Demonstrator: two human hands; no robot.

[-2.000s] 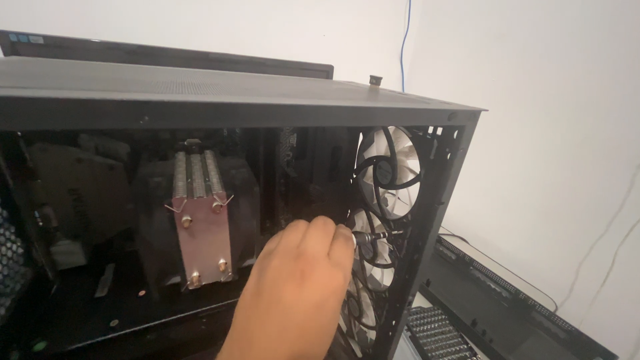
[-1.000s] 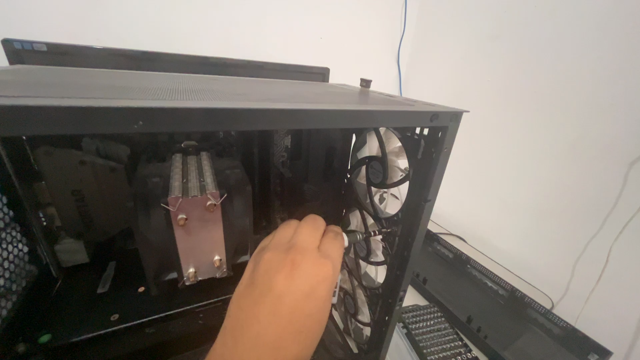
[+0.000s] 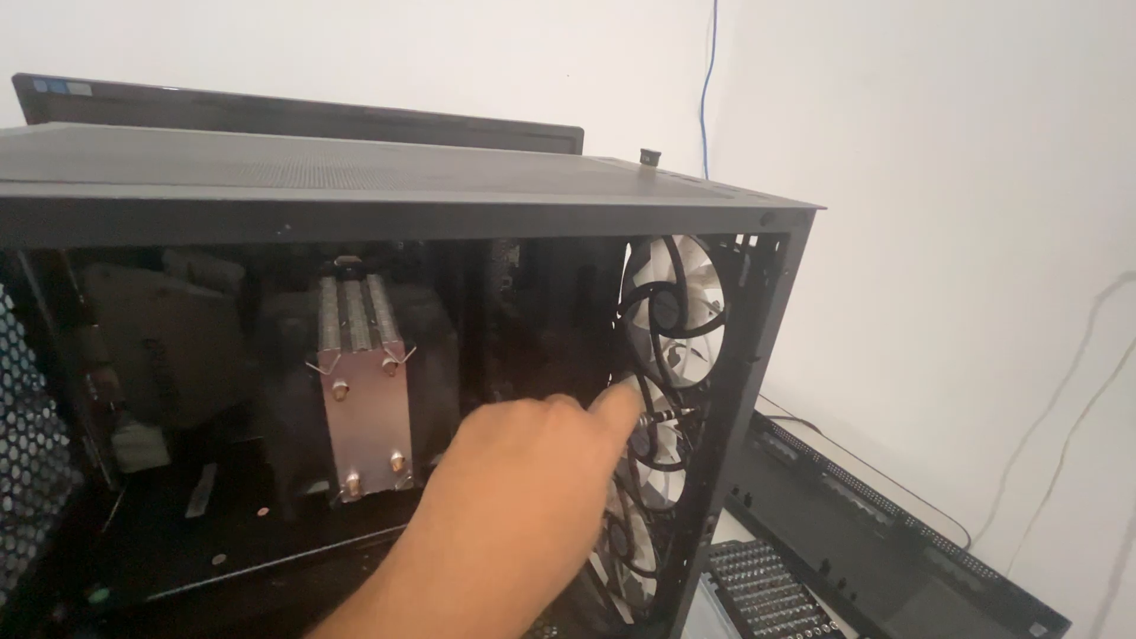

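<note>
My left hand [image 3: 532, 479] reaches into the open side of a black computer case [image 3: 399, 217], its back toward the camera and its fingers curled. It is closed on a slim tool [image 3: 666, 414], probably a screwdriver, whose handle it mostly hides. The exposed end points right, across the middle case fan [image 3: 652, 453] toward the front frame. Above it is the top fan [image 3: 679, 311], and a lower fan [image 3: 630, 541] is partly covered by my hand. Left of my hand, a CPU cooler's copper-coloured base plate [image 3: 368, 426] faces out, with heat pipes above. My right hand is out of view.
A monitor [image 3: 311, 115] stands behind the case. On the case top sits a small black object [image 3: 650, 158]. To the right lie a long black panel [image 3: 887, 524] and a tray of small bits [image 3: 772, 590]. A blue cable [image 3: 706, 98] hangs along the wall.
My left hand stays at the middle fan with the tool. Its thumb now lies farther over the tool, hiding the pale part that showed earlier.
</note>
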